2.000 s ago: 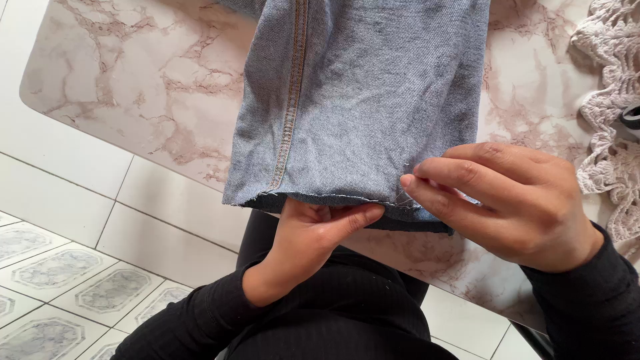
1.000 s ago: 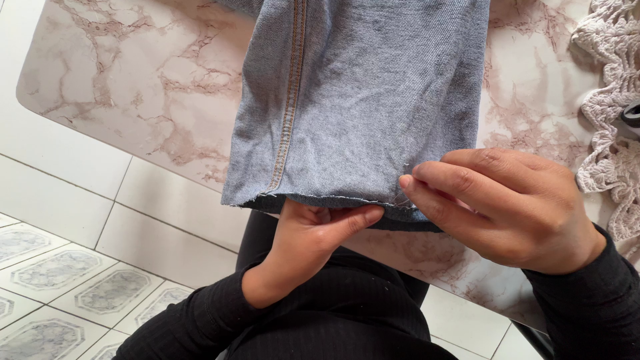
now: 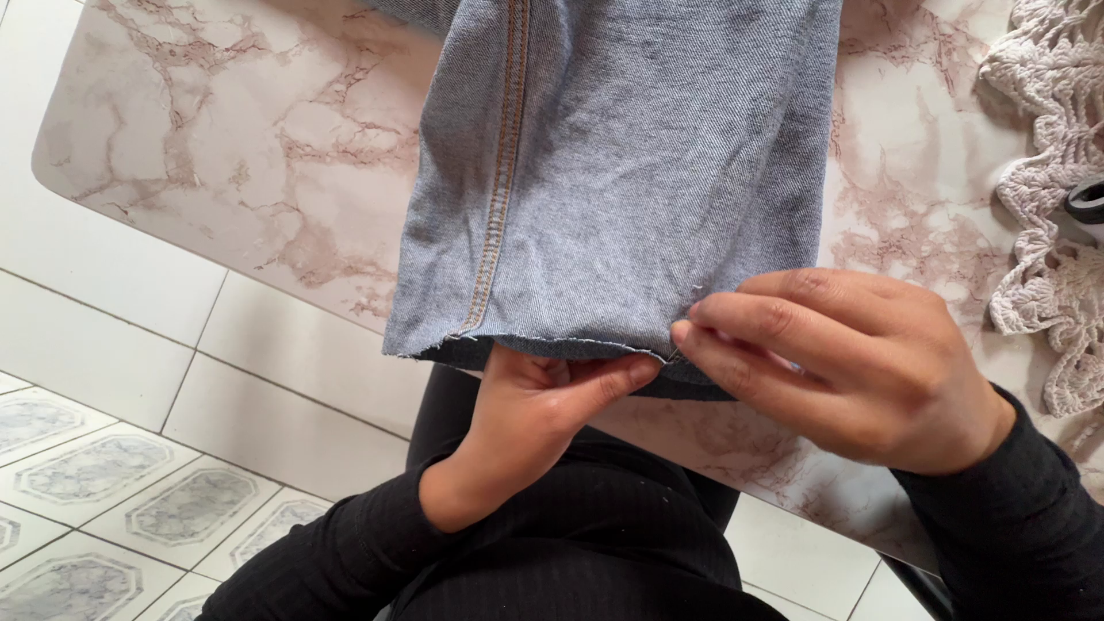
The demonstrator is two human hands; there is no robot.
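A light blue denim trouser leg (image 3: 621, 172) lies over the table, its raw, frayed cut edge toward me and a double-stitched orange seam running down its left part. My left hand (image 3: 535, 405) grips that edge, its fingers inside the leg opening and its thumb along the rim. At the right part of the edge is my right hand (image 3: 828, 362), thumb and index fingertips pinched together close to the fabric. A short bit of pale thread shows just above those fingertips. Whether a needle sits between them cannot be made out.
The marble-patterned table (image 3: 224, 155) has a rounded corner at the left. A cream crocheted cloth (image 3: 1052, 198) lies along the right side, with a black looped object (image 3: 1087, 200) on it, cut off by the view's edge. Tiled floor (image 3: 95, 483) shows below at the left.
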